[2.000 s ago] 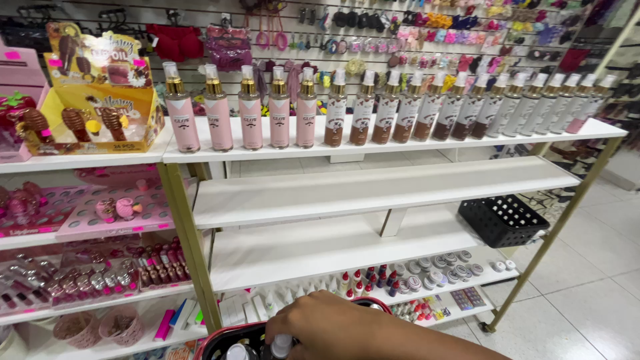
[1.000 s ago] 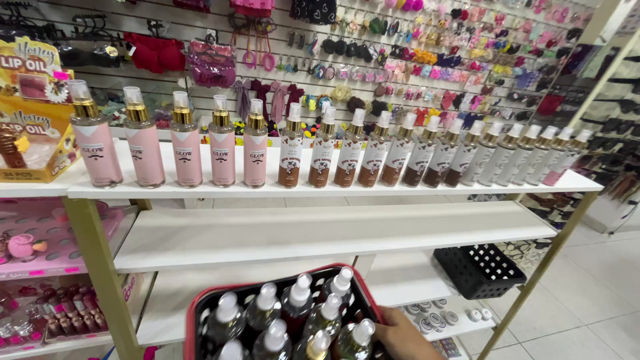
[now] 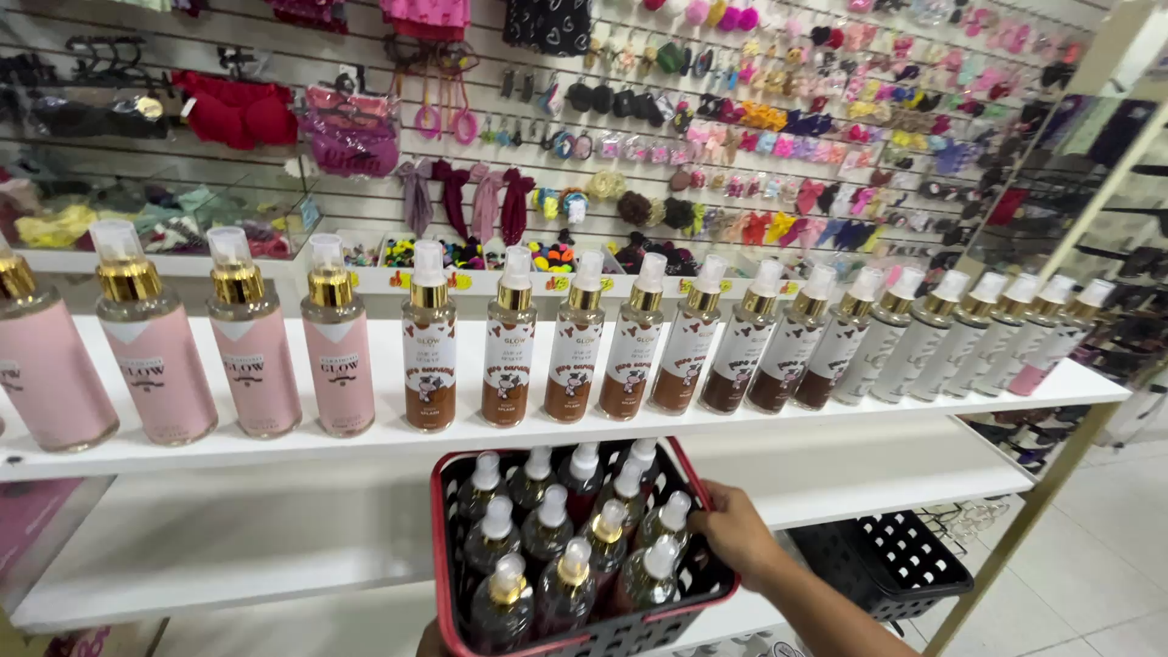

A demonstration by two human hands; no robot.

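A black plastic shopping basket (image 3: 584, 630) with a red rim holds several spray bottles (image 3: 549, 534) with clear caps, standing upright. My right hand (image 3: 735, 538) grips its right side. At the lower left corner of the basket, my left hand (image 3: 432, 641) shows only in part, against its side; most of it is hidden. Behind the basket, a row of spray bottles lines the white top shelf (image 3: 365, 447): pink-labelled bottles (image 3: 338, 365) on the left, brown-and-white ones (image 3: 506, 365) in the middle, pale ones (image 3: 890, 347) toward the right.
A lower white shelf (image 3: 274, 538) runs behind the basket. Another black basket (image 3: 912, 557) sits lower right, beside the shelf's metal post (image 3: 1022, 529). Beyond stands a slatted wall (image 3: 365, 201) hung with hair accessories and a red bra (image 3: 239, 111).
The basket of bottles, barely in view at first, has come up in front of the shelves. My right hand has moved to its right side. The view has shifted.
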